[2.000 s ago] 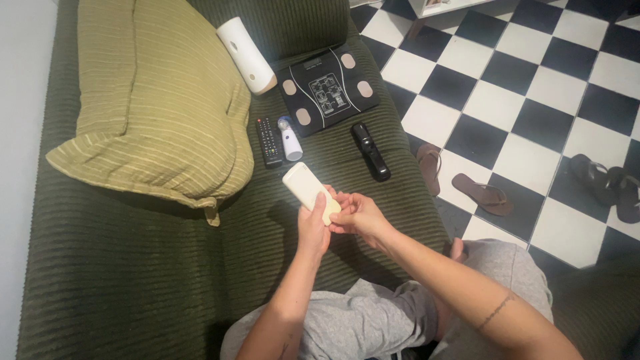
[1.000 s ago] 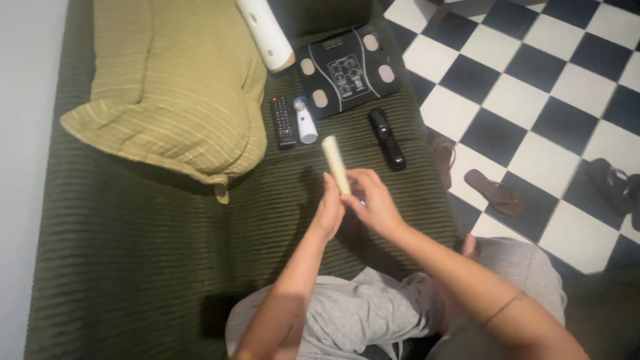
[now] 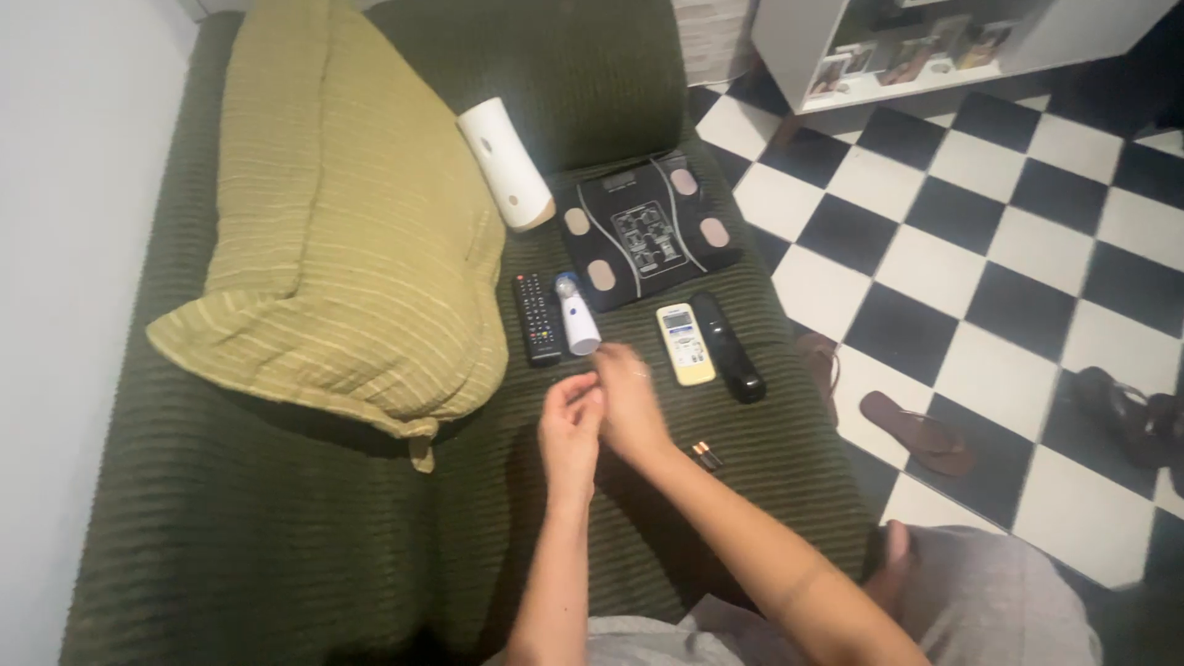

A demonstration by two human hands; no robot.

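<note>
My left hand (image 3: 572,430) and my right hand (image 3: 631,402) meet above the green corduroy sofa seat, fingertips close together; whether anything small is between them is not visible. Just beyond my right fingers lies a white and blue handheld device (image 3: 579,319), with a black remote control (image 3: 536,319) to its left. A cream remote control with a small display (image 3: 686,344) rests face up beside a glossy black elongated device (image 3: 729,348). Two small batteries (image 3: 708,455) lie on the seat right of my right wrist.
Behind are a black body scale (image 3: 647,231) and a white curved device (image 3: 506,165). A yellow-green cushion (image 3: 361,222) fills the left side. Brown flip-flops (image 3: 916,433) lie on the checkered floor (image 3: 953,268), near a white cabinet (image 3: 795,55).
The cream remote, in my hands in both earlier frames, now lies beside the black elongated device. Batteries now show on the seat. The view has shifted, showing the cabinet.
</note>
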